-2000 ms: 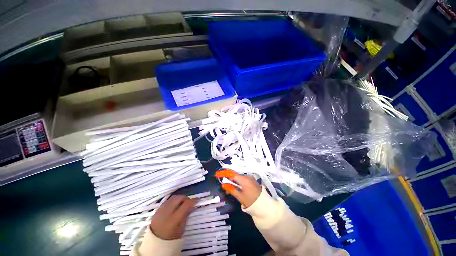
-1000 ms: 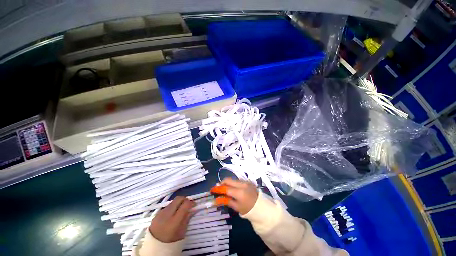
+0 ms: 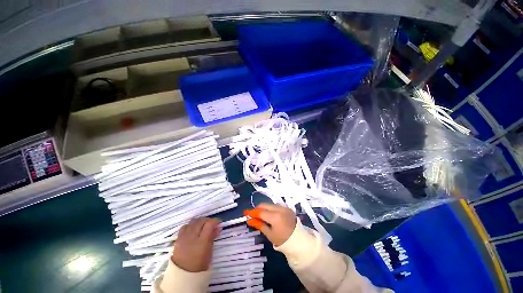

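A neat stack of slim white sleeves [image 3: 166, 183] lies on the dark green mat. A smaller row of banded white sleeves [image 3: 238, 266] lies below it, partly under my left hand. My left hand [image 3: 195, 243] and my right hand [image 3: 272, 222] grip one white sleeve [image 3: 232, 221] between them, just above the row. My right thumb and finger wear orange finger cots [image 3: 254, 218] and pinch its right end. My left fingers hide its left part. A curly tangle of white tape strips [image 3: 275, 151] lies beyond my right hand.
A crumpled clear plastic bag [image 3: 378, 166] with dark contents lies at right. A small blue tray [image 3: 189, 94] and large blue bin [image 3: 321, 86] stand behind. A beige parts tray [image 3: 155, 117] and digital scale [image 3: 40, 163] are at left. A lower blue bin [image 3: 441, 252] holds short white-and-black pieces.
My right hand has moved left from near the tangle to the sleeve and now pinches its end. My left hand has shifted slightly, with the sleeve held between both hands.
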